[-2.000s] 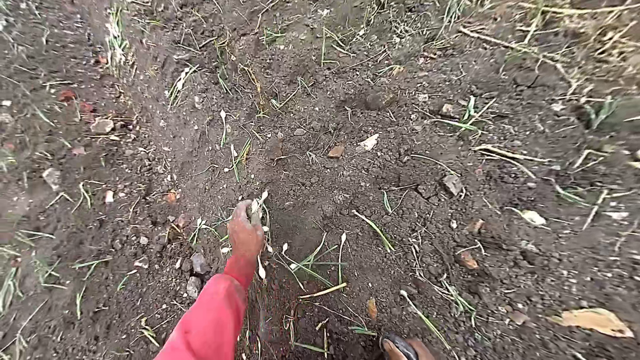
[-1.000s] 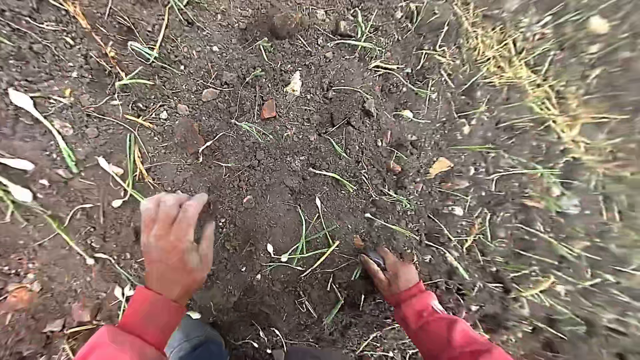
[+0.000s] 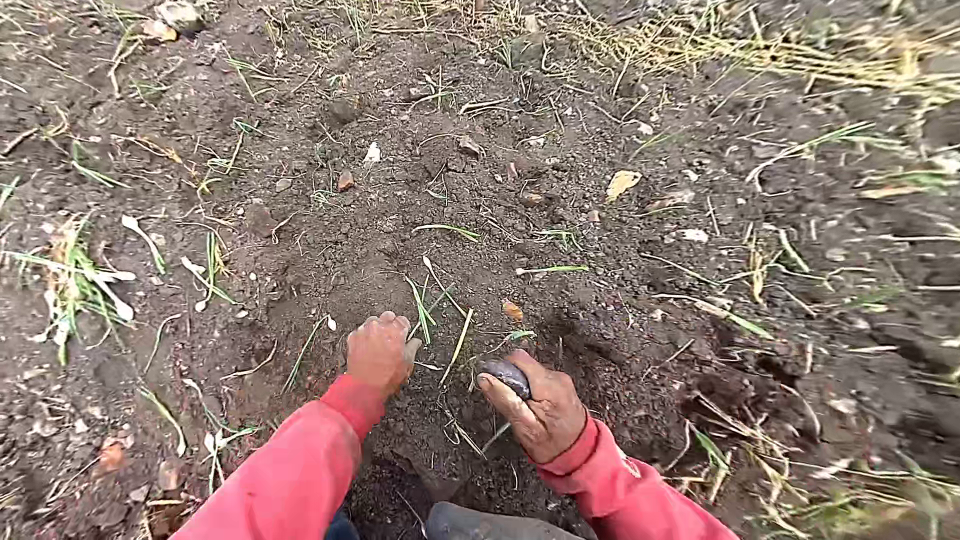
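My left hand (image 3: 381, 351) is low over the dark soil, its fingers curled; whether anything small is between thumb and fingers cannot be told. Just right of it lie thin green shoots (image 3: 421, 309). My right hand (image 3: 541, 409) is closed around a dark, rounded, smooth object (image 3: 507, 376), perhaps a stone or a tool's handle end. A yellowish stalk (image 3: 457, 346) lies on the soil between the hands. Above the right hand is a small white-ended green shoot (image 3: 551, 269). At the left, a bunch of white-bulbed green plants (image 3: 77, 289) lies on the ground.
Straw (image 3: 720, 56) runs along the upper right. Scattered over the soil are a yellow leaf (image 3: 622, 184), a reddish stone fragment (image 3: 346, 181), a pale stone (image 3: 180, 13) at the top left and more loose shoots. A grey-clad knee or boot (image 3: 495, 523) shows at the bottom edge.
My left hand has moved right, close to the shoots in the middle, and its fingers have curled. My right hand has lifted and turned, showing the dark object in it. The view has shifted.
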